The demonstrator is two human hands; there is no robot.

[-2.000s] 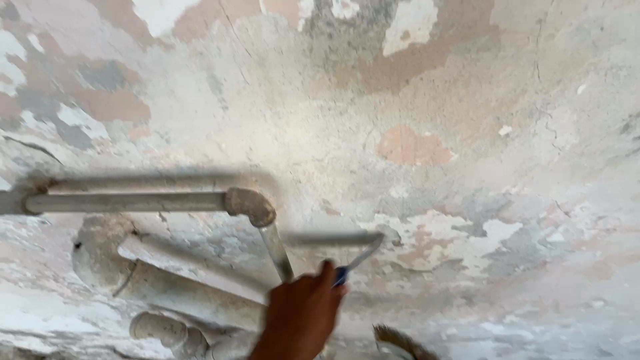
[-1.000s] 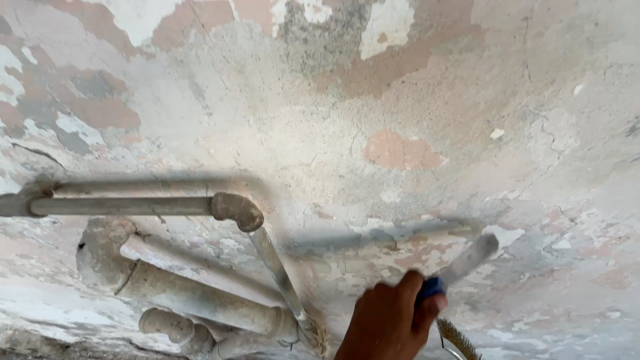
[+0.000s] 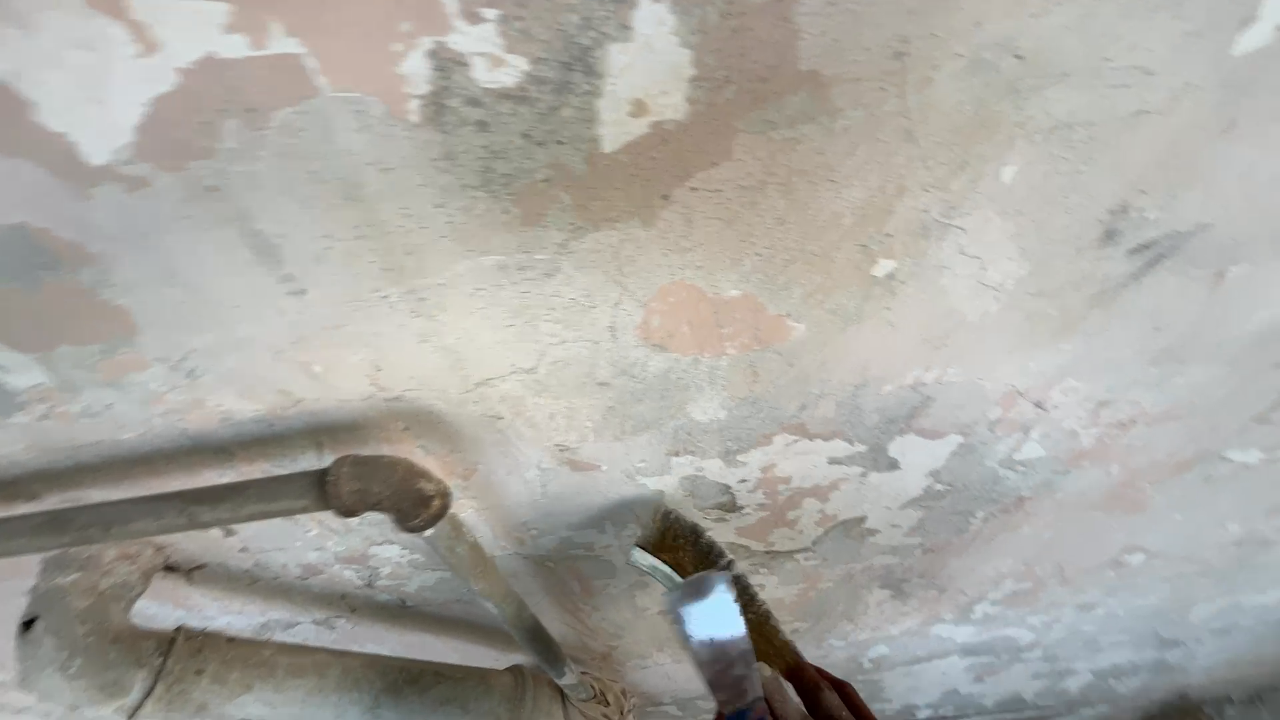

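Observation:
A metal putty knife points up from the bottom edge, right of centre, in front of a bristle brush. The brush's brown bristles lie close to the peeling wall. Fingers, apparently of my right hand, show at the lower end of the brush and grip it. What seems to be my left hand holds the knife by its blue handle; it is almost wholly cut off by the bottom edge. Which hand is which is not fully certain, as both wrists are out of view.
A thin pipe runs from the left to an elbow fitting, and a second thin pipe slants down from it. Below lies a thick pipe with a bend. The wall bears flaking paint and pinkish patches.
The knife hand has dropped to the bottom edge, its blade away from the wall patch it was at. The brush, before partly seen at the bottom, has come up and left into view.

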